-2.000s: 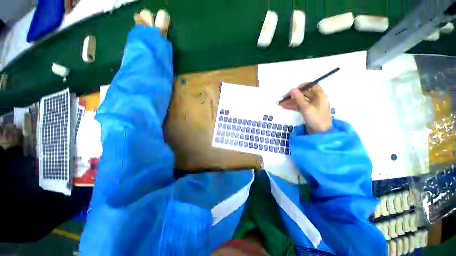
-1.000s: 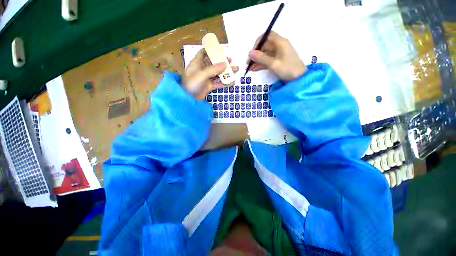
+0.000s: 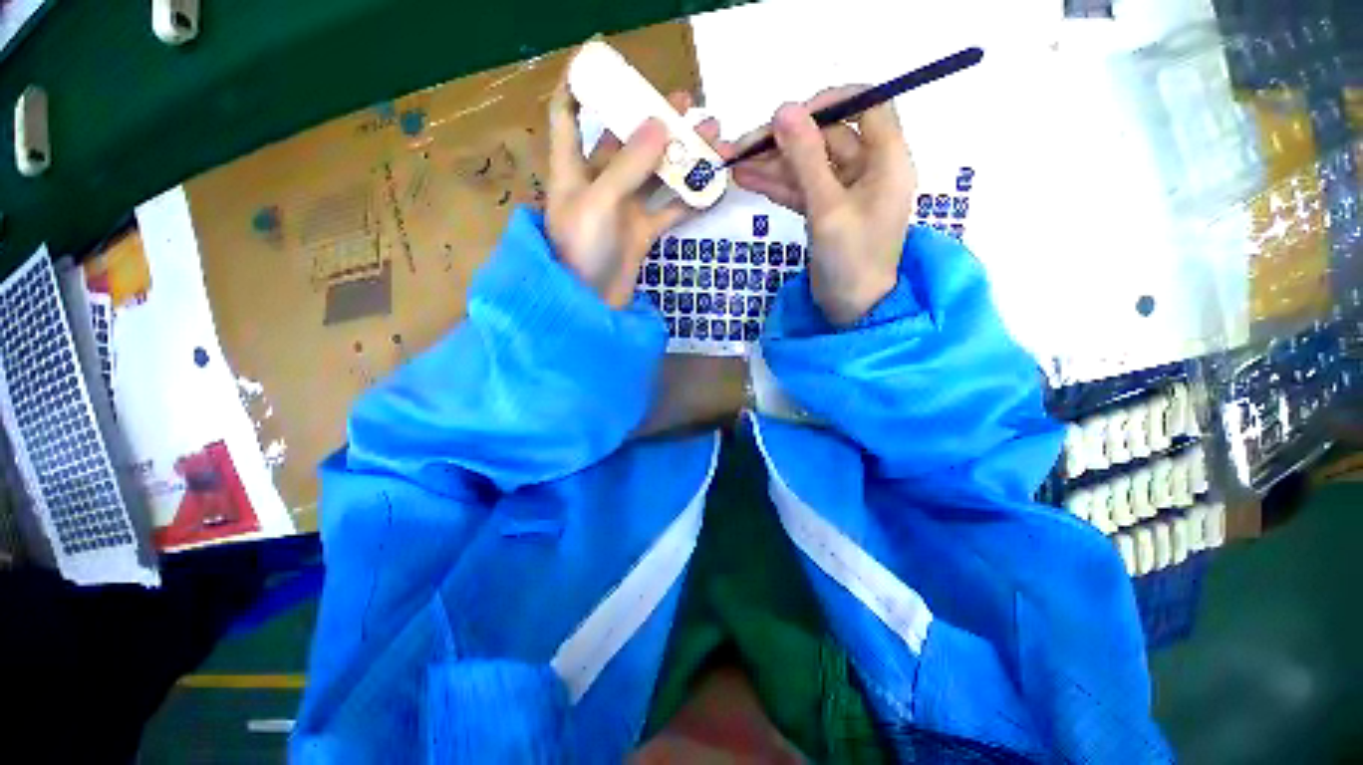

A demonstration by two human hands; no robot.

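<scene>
My left hand (image 3: 606, 209) holds a cream-white plastic housing (image 3: 631, 108), tilted with its lower end toward the right. A small dark sticker (image 3: 698, 175) lies on that lower end. My right hand (image 3: 849, 202) holds a thin dark pen-like tool (image 3: 912, 81) like a pen, its fine tip at the sticker. Whether the tip touches it I cannot tell. The white label sheet (image 3: 727, 281) with rows of dark stickers lies under my hands, partly hidden by them and my right sleeve.
Brown cardboard (image 3: 299, 224) lies to the left, a white sheet (image 3: 1031, 165) to the right. Beyond is the green belt (image 3: 329, 60) with housings (image 3: 32, 132). Sticker grids (image 3: 68, 434) and a printed sheet (image 3: 209, 493) are far left. A tray of white parts (image 3: 1144, 478) is lower right, clear film (image 3: 1293, 224) far right.
My left hand has come back from the belt with a housing. The tool tip has moved from the label sheet to the housing's end, where a dark sticker now shows.
</scene>
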